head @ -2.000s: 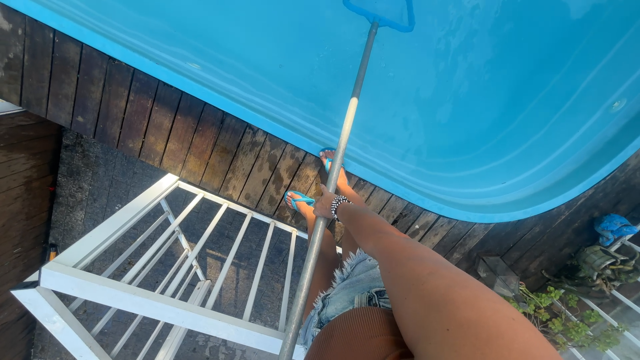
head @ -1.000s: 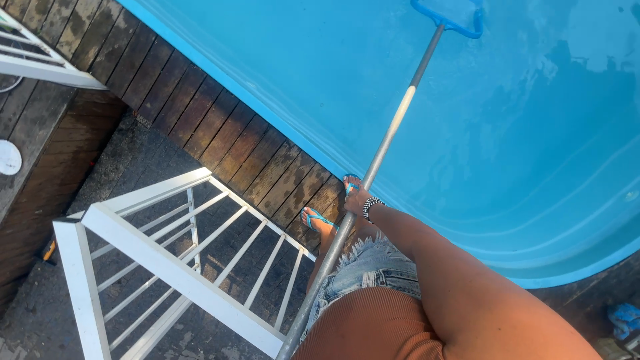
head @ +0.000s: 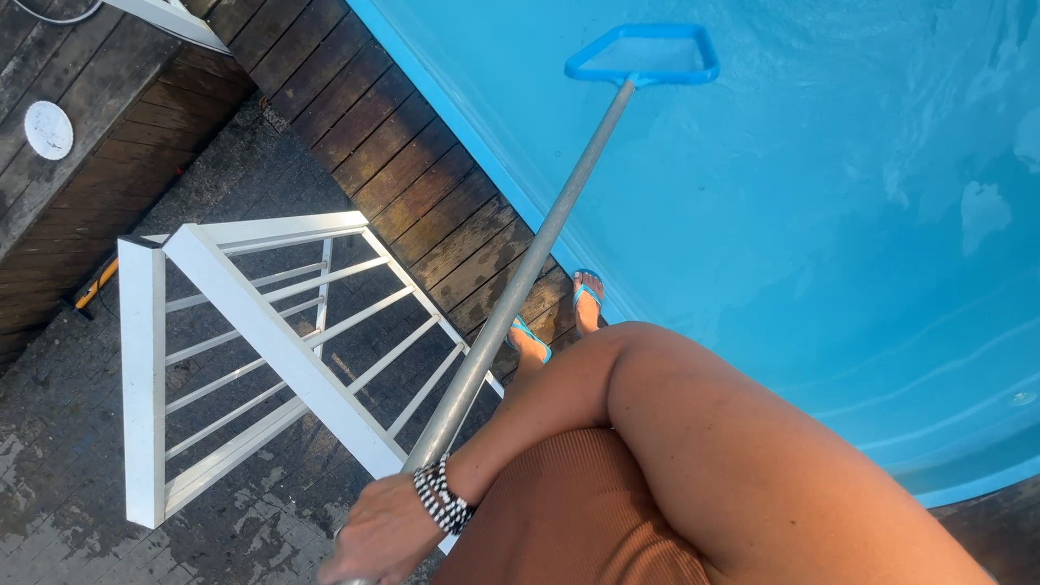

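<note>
A pool skimmer's blue-framed net lies at the top of the head view, over or in the pool water. Its long grey metal pole slants down to the lower left. My right hand, with black-and-white beaded bracelets at the wrist, is closed around the lower part of this pole. The forearm crosses in front of my body. Below the hand, a short bit of the pole shows at the bottom edge. My left hand is out of view. Whether the net is under the surface is hard to tell.
My feet in blue flip-flops stand on the wooden deck, by the blue pool rim. A white metal railing rises close on the left, above dark paving. A raised wooden platform carries a white round lid.
My right hand was farther up the pole, near my feet; now it is at the lower left, close to my body. The skimmer net shows more fully. The view has shifted left.
</note>
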